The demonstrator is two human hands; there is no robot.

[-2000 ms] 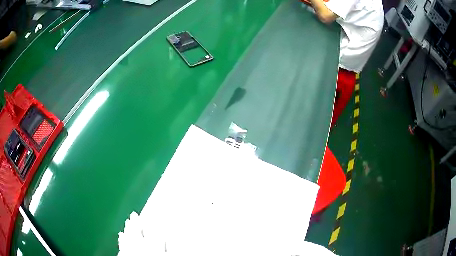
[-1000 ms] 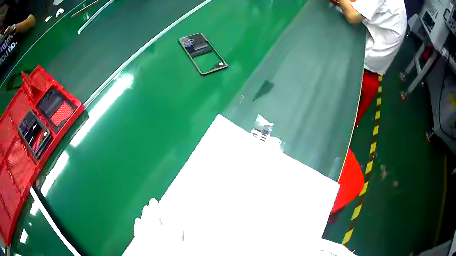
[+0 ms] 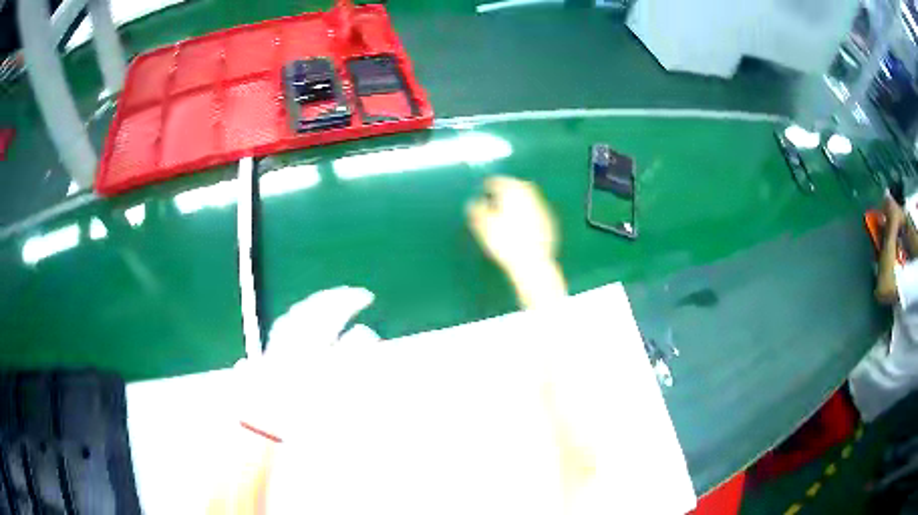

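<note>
A black phone housing [image 3: 613, 179] lies on the glossy green belt, right of my right hand. My right hand [image 3: 513, 223] is bare and blurred over the belt, beyond the sheet's far edge. Its fingers look curled; whether it holds anything cannot be told. My left hand [image 3: 320, 320] wears a white glove and is at the sheet's far edge, left of centre. Its fingers are apart and nothing shows in it. The glaring white sheet [image 3: 629, 402] lies nearest me and blends with my sleeves.
A red tray [image 3: 216, 123] with black housings stands across the belt. A narrow white bar [image 3: 248, 256] lies left of my left hand. A black blister tray [image 3: 60, 443] is at lower left. Small clear-white pieces [image 3: 661, 360] lie right of the sheet. A person's arm [image 3: 890, 251] is far right.
The view has swung left, bringing the whole red tray and the black blister tray in. My bare right hand has appeared over the belt. The gloved left hand shows its fingers more clearly.
</note>
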